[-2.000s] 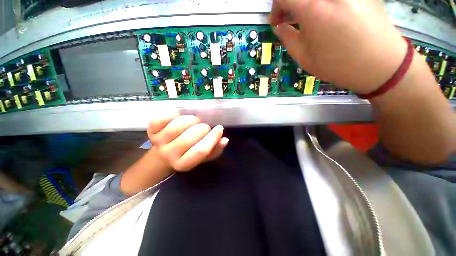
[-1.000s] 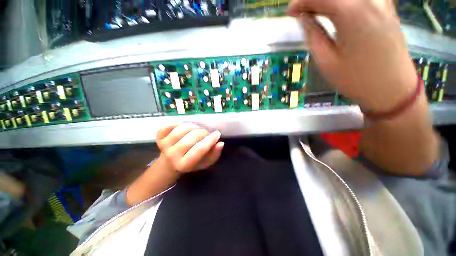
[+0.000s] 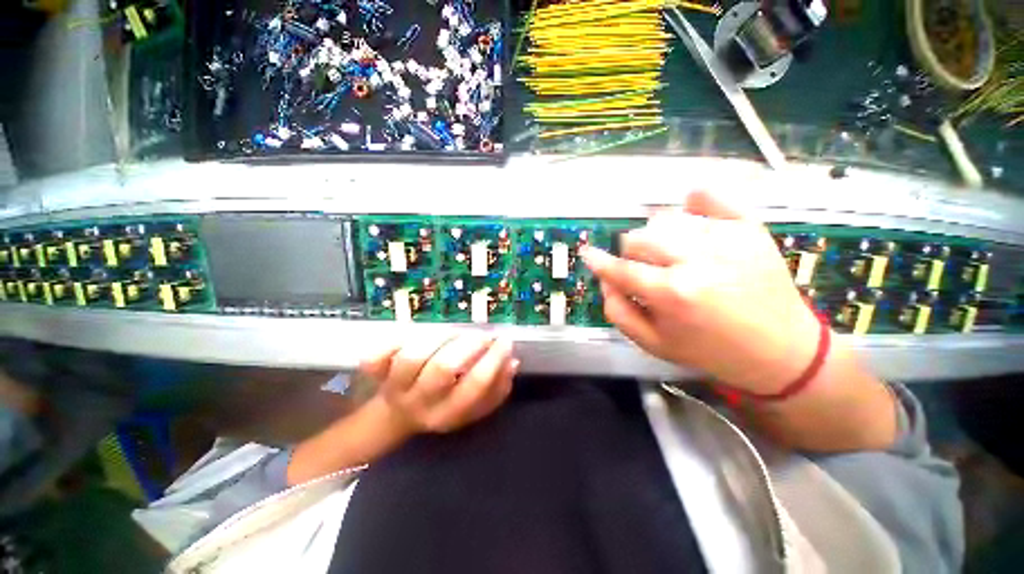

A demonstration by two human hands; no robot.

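Note:
A green circuit board panel (image 3: 514, 272) with two rows of small boards lies in the conveyor channel in front of me. White blocks (image 3: 558, 260) stand on its boards. My right hand (image 3: 698, 280), with a red band at the wrist, is over the panel's right part, thumb and fingertips down at the boards. Whether the fingertips pinch a part cannot be seen. My left hand (image 3: 444, 379) is loosely curled at the near rail (image 3: 281, 345), below the panel, and no part shows in it.
Beyond the far rail (image 3: 449, 187) are a black tray (image 3: 348, 79) of mixed components, a bundle of yellow wires (image 3: 595, 67), a long silver strip (image 3: 728, 84), a round metal object (image 3: 769, 43) and a tan ring (image 3: 954, 39). More panels (image 3: 101, 269) lie left and right.
My right hand has come down from beyond the far rail onto the panel. The view has tilted up, showing more of the bench. My left hand has stayed by the near rail.

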